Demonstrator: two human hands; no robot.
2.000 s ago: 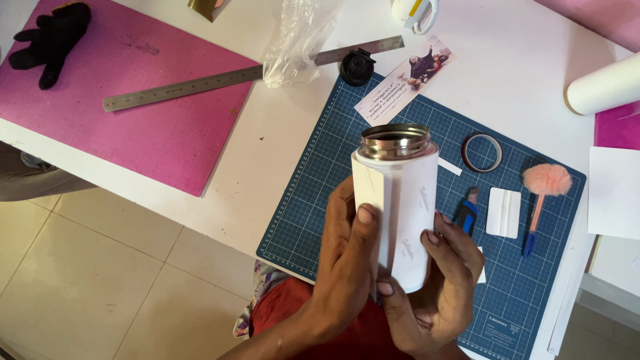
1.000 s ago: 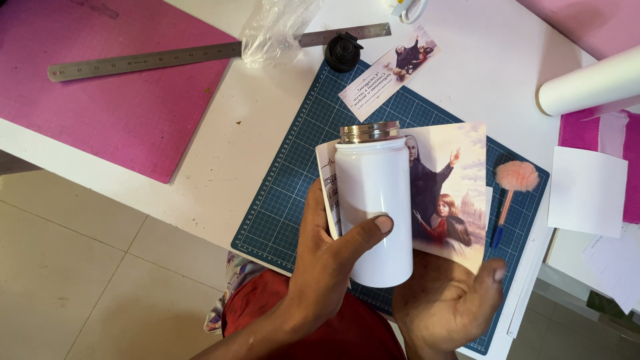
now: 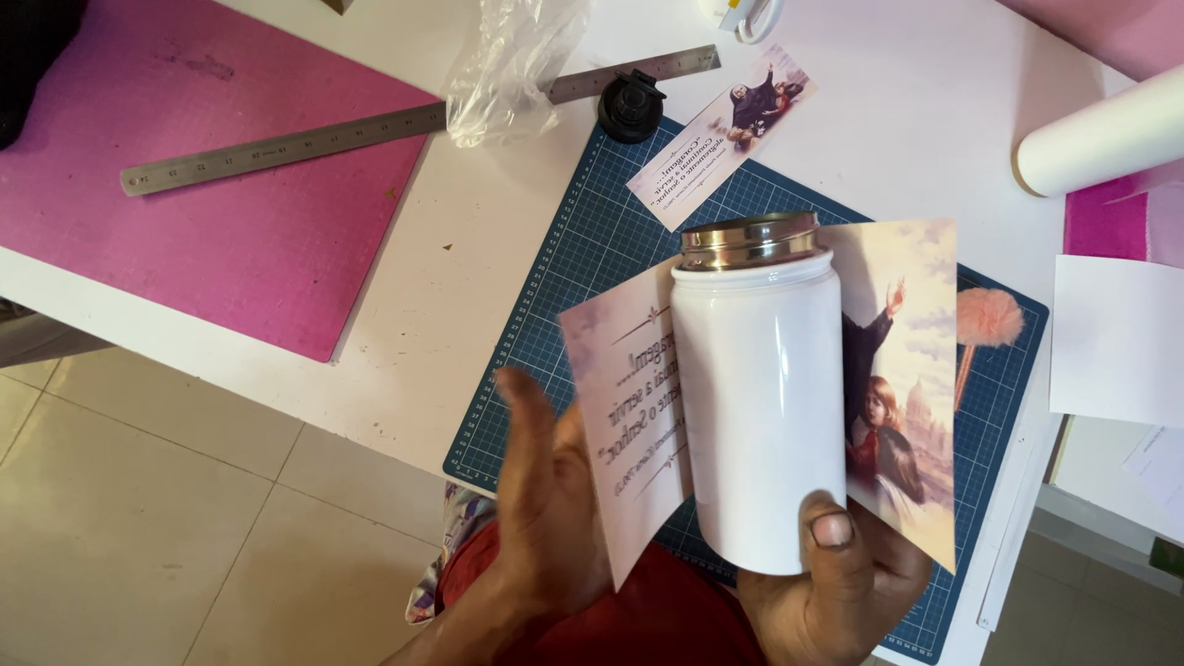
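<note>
A white metal bottle with a bare steel threaded neck stands tilted slightly in my right hand, whose thumb presses on its lower front. Behind the bottle a printed paper sheet spreads out on both sides, with painted figures at right and mirrored writing at left. My left hand is beside the sheet's left part, fingers behind it and thumb raised apart; whether it touches the paper is hard to tell. Below them lies a blue cutting mat. A smaller printed strip and a black bottle lid lie at the mat's top edge.
A steel ruler crosses a pink mat, partly under a clear plastic bag. A pen with a pink pompom lies at right. Farther right are a white roll and a white sheet. The table edge runs along the lower left.
The sheet, wrapped around the bottle two seconds ago, is now spread open behind it. My left thumb has left the bottle's front, and my right thumb now presses there.
</note>
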